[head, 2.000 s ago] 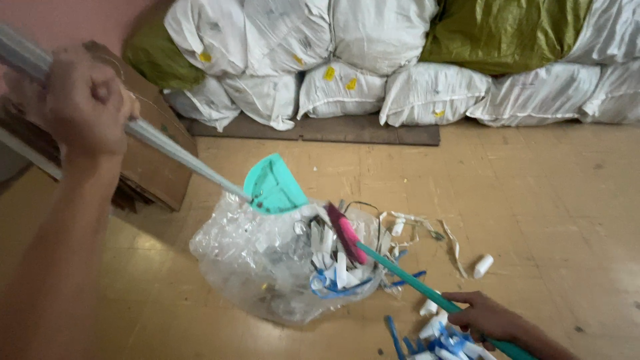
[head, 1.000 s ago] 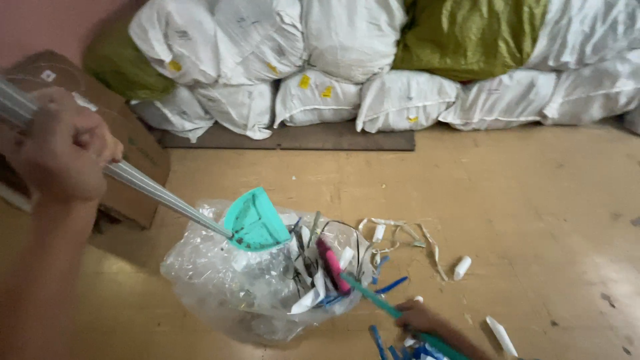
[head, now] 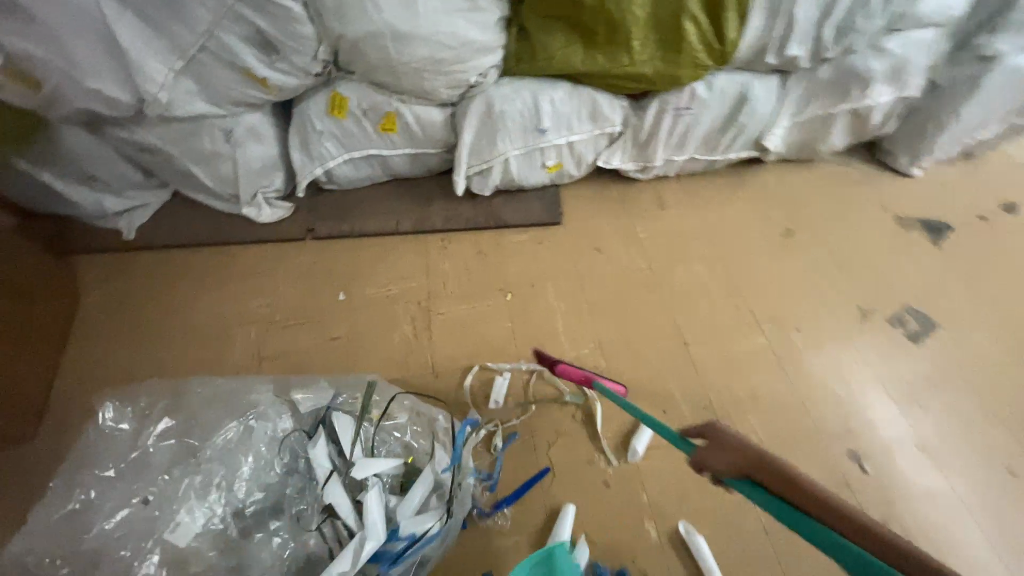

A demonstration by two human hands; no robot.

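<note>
My right hand (head: 720, 456) is closed around the green handle of a broom with a pink head (head: 588, 378). The broom head touches cream-coloured straps (head: 600, 424) on the floor. A clear plastic bag (head: 160, 464) lies at the lower left, with white strips (head: 372, 504), dark straps and blue pieces at its mouth. At the bottom edge, part of a turquoise dustpan (head: 548, 562) shows beside white pieces. My left hand is out of view, and so is the dustpan's handle.
White woven sacks (head: 536, 128) and an olive sack (head: 624, 40) are stacked along the back, partly on a dark board (head: 432, 210). A brown cardboard surface (head: 36, 328) stands at the left. White rolled pieces (head: 698, 548) lie on the tan floor.
The broom head has moved from the bag's mouth to the straps at the right. The dustpan has left the bag and is now at the bottom edge. My left hand has gone out of view.
</note>
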